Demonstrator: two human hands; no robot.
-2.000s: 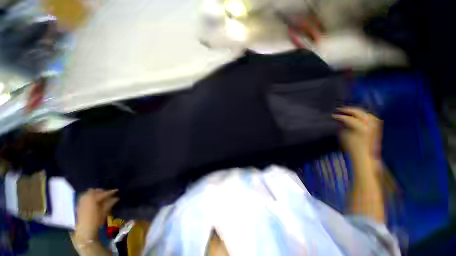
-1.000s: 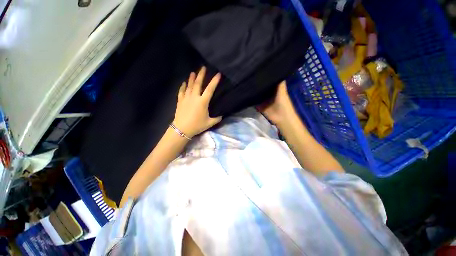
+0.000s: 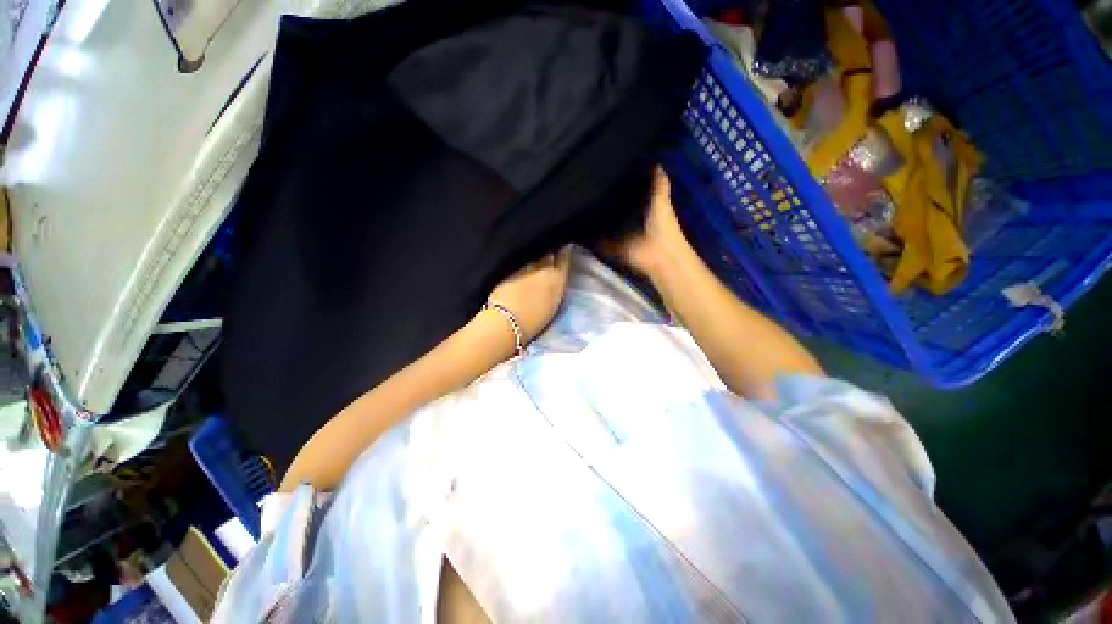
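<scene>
A large black garment (image 3: 354,232) lies over my lap and the edge of the white table, with a smoother dark grey-black panel folded on top. My left hand (image 3: 533,296), with a bracelet at the wrist, is at the garment's near edge, its fingers tucked under the cloth and hidden. My right hand (image 3: 655,238) is just to the right at the same edge, thumb up, its other fingers mostly hidden under the cloth. Both hands hold the garment near its right end.
A large blue crate (image 3: 799,219) stands at the right, holding yellow cloth (image 3: 933,226) and mixed scraps. The white table (image 3: 122,183) runs along the left. Another blue crate (image 3: 227,473) is at the lower left, near a brown cushion (image 3: 195,573).
My left hand has moved from lying spread on top of the garment to its near edge, with fingers under the cloth. My right hand has shifted slightly left in view.
</scene>
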